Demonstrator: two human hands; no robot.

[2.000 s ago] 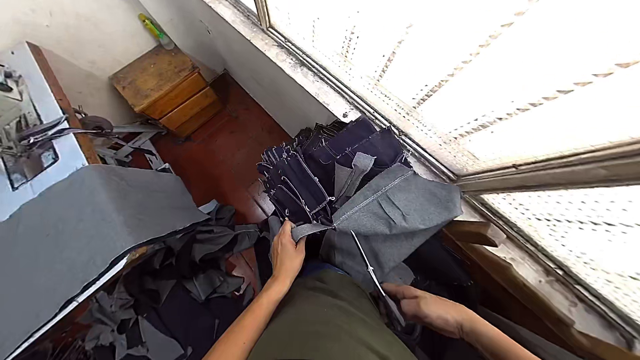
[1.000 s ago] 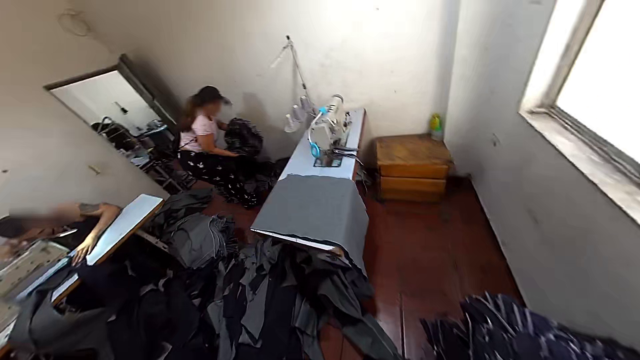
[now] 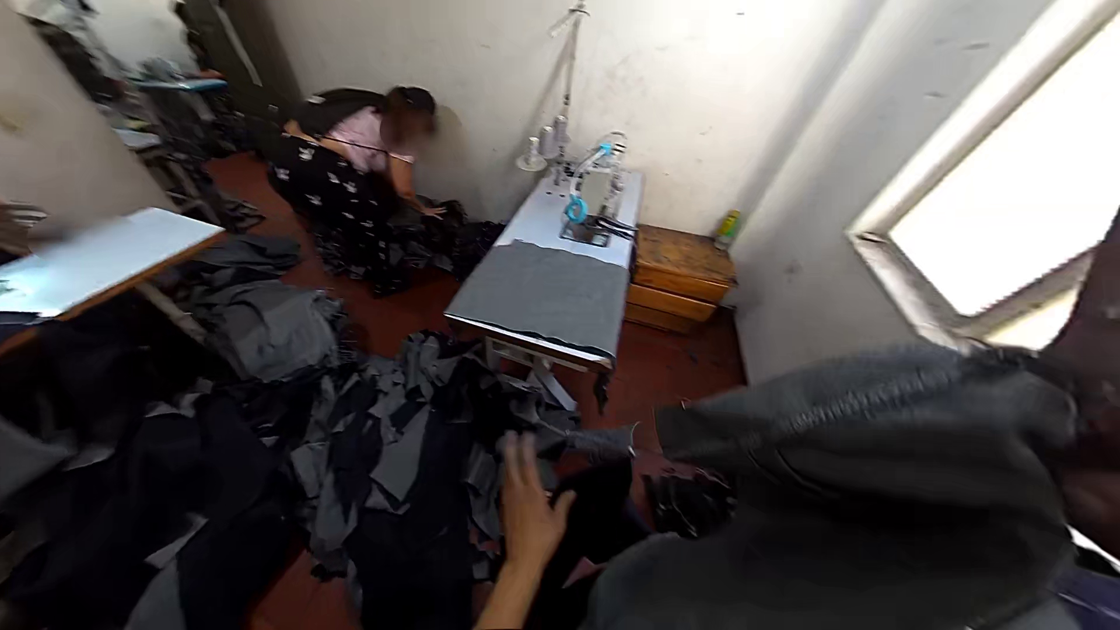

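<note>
My left hand (image 3: 529, 512) is raised low in the middle of the view, its fingers extended, its thumb apart and nothing in its grasp. Below and beyond it lies a heap of grey and dark fabric pieces (image 3: 402, 455). A large grey fabric piece with a stitched seam (image 3: 840, 420) hangs close to the camera on the right. Beside it, at the right edge, is a dark, blurred shape that may be my right hand or arm (image 3: 1085, 437); its fingers and their hold cannot be made out. No scissors show in this view.
A sewing machine (image 3: 599, 192) stands on a white table with grey cloth (image 3: 547, 293) over its front. Behind are a wooden drawer cabinet (image 3: 678, 271) and a bent-over person (image 3: 359, 157). Another worktable (image 3: 131, 258) is at left, a window frame (image 3: 910, 289) at right.
The view has swung left. My left hand, earlier on a grey strip, is now free of it. The large grey piece has risen close to the camera. The person by the wall now bends forward.
</note>
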